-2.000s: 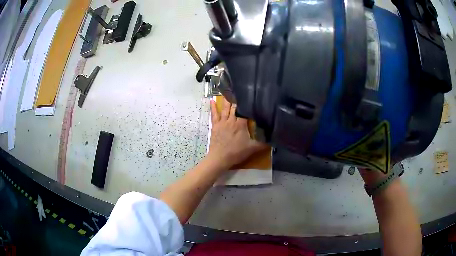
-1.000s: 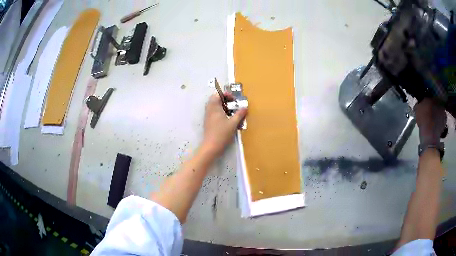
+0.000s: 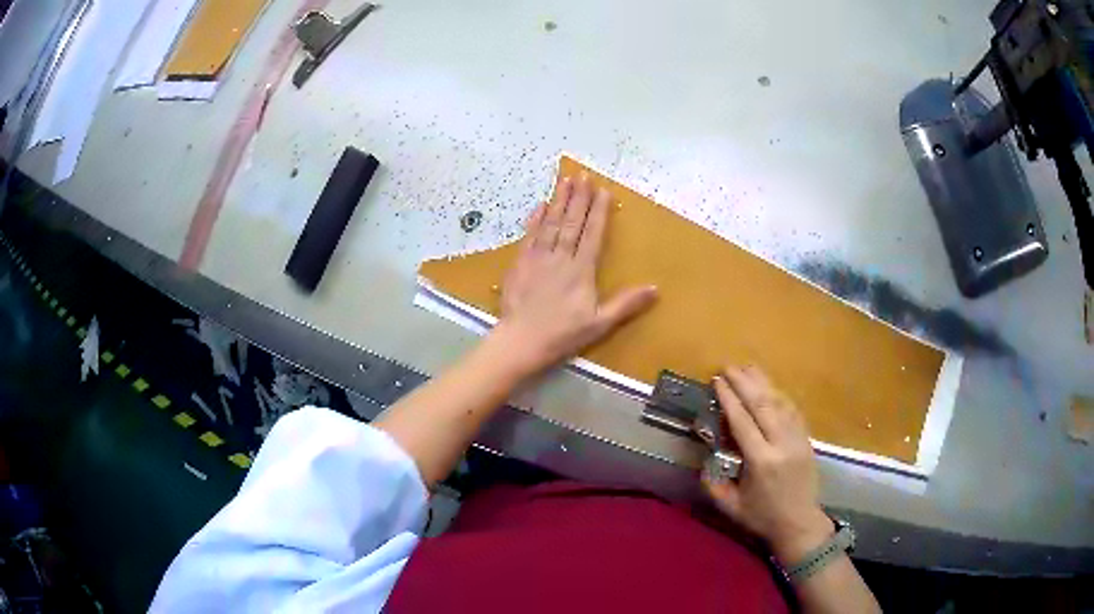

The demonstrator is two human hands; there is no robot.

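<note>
The tan-orange pattern template [image 3: 720, 300] lies slantwise on white fabric plies [image 3: 942, 414], close to the table's front edge. My left hand [image 3: 561, 282] lies flat on the template's curved end with the fingers spread, holding nothing. A metal cloth clamp [image 3: 684, 402] sits on the near long edge of the template and plies. My right hand [image 3: 768, 456] has its fingers on the clamp's handle side. The cutter's grey base plate [image 3: 978, 204] stands on the table at the upper right, apart from both hands.
A black bar weight [image 3: 332, 218] and a bulldog clip [image 3: 326, 42] lie at the left. A pinkish measuring tape [image 3: 228, 180] runs along the table. A second tan template [image 3: 216, 38] lies on white pieces at the far left. The riveted table edge [image 3: 396, 381] curves in front.
The template and plies have turned and come nearer to me. My left hand has left the clamp and lies flat on the template. My right hand has left the cutter for the clamp.
</note>
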